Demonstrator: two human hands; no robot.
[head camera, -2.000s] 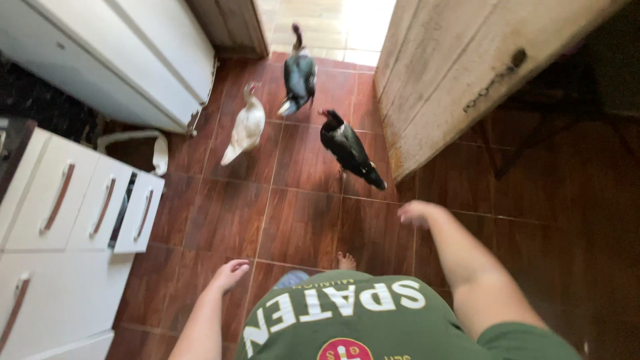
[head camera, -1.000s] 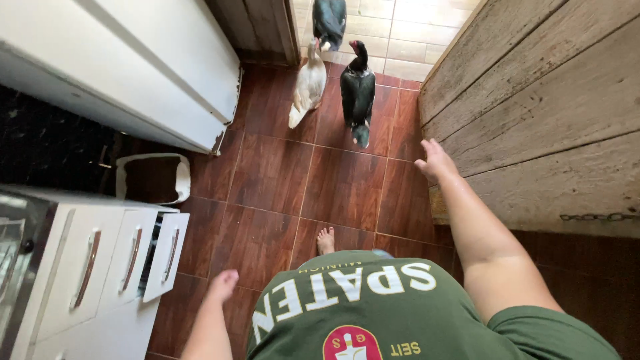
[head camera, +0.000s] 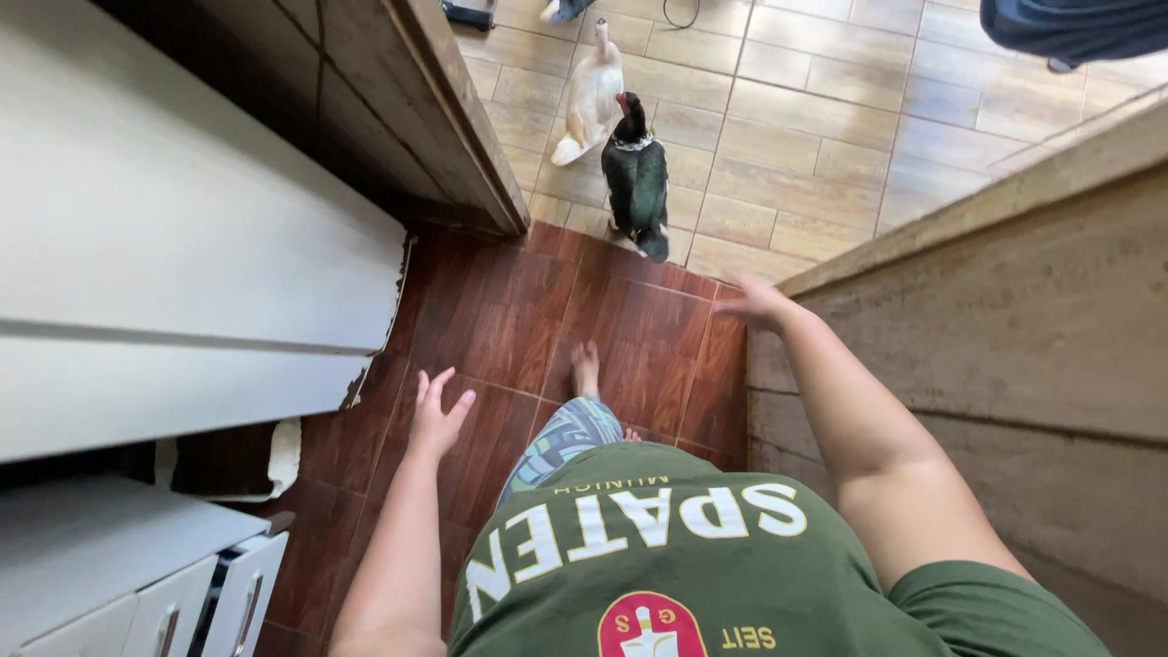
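My left hand (head camera: 440, 415) hangs over the red-brown floor with its fingers spread and holds nothing. Beside the edge of the wooden door (head camera: 967, 301), my right hand (head camera: 757, 301) is stretched forward, slightly blurred, with nothing in it. A black duck (head camera: 639, 178) with green sheen and a red face stands just past the doorway edge, ahead of my right hand. Touching or close to it on its left is a white duck (head camera: 591, 96), facing away. Part of another dark bird (head camera: 568, 9) shows at the top edge.
A white appliance (head camera: 182, 228) with a chipped lower edge stands at left, near a wooden door frame (head camera: 465, 119). Below are white drawers (head camera: 242, 593), one partly pulled out, and a white-rimmed bin (head camera: 285, 456). Dark cloth (head camera: 1077, 27) shows at top right, over pale tiles.
The black duck and the white duck have moved from the red-brown floor onto the pale tiles. The view has moved forward to the doorway. My right hand now reaches beside the door's edge.
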